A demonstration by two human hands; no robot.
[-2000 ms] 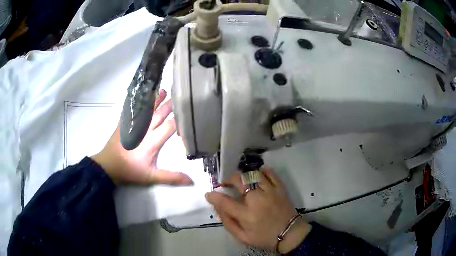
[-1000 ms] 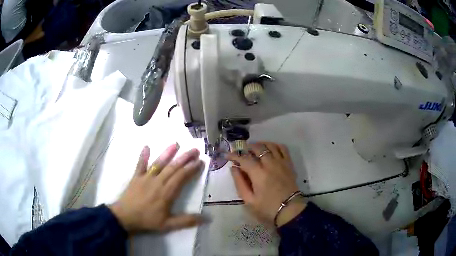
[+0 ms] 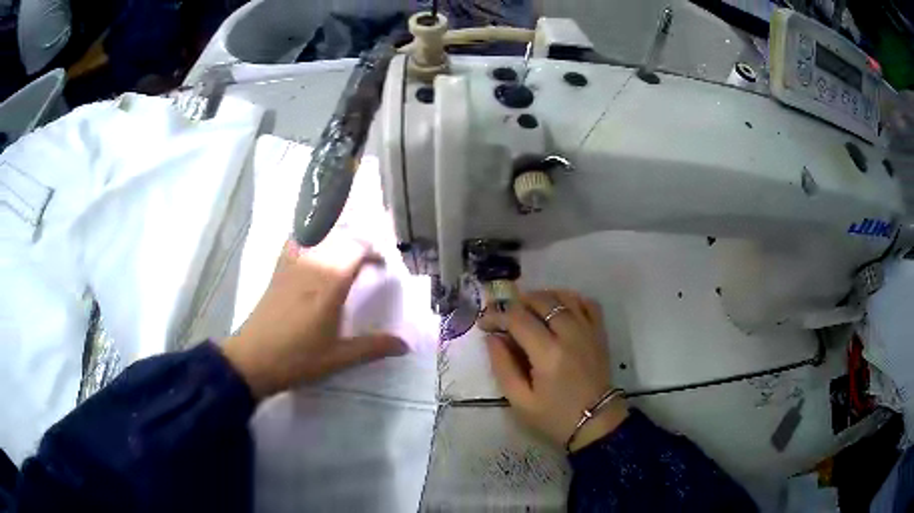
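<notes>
A white garment panel [image 3: 341, 431] lies on the machine bed, its frayed right edge running down from the presser foot and needle area [image 3: 448, 293]. My left hand [image 3: 316, 316] lies on the panel left of the needle, thumb and fingers spread, its fingertips partly washed out by bright light. My right hand [image 3: 551, 351] is right of the presser foot, fingers bent, fingertips near the foot; whether they hold anything is hidden. The lockstitch sewing machine [image 3: 641, 170] stands over the work. The needle tip cannot be made out.
A second white garment piece [image 3: 130, 220] with a stitched corner lies at the left. A wrapped grey lamp [image 3: 329, 190] hangs left of the machine head. A tub [image 3: 251, 40] with dark cloth is behind. A control panel [image 3: 837, 75] sits at the upper right.
The large stitched panel has given way to a narrower white part under the head. My left hand has moved up and its fingers have drawn in. My right hand stays beside the foot.
</notes>
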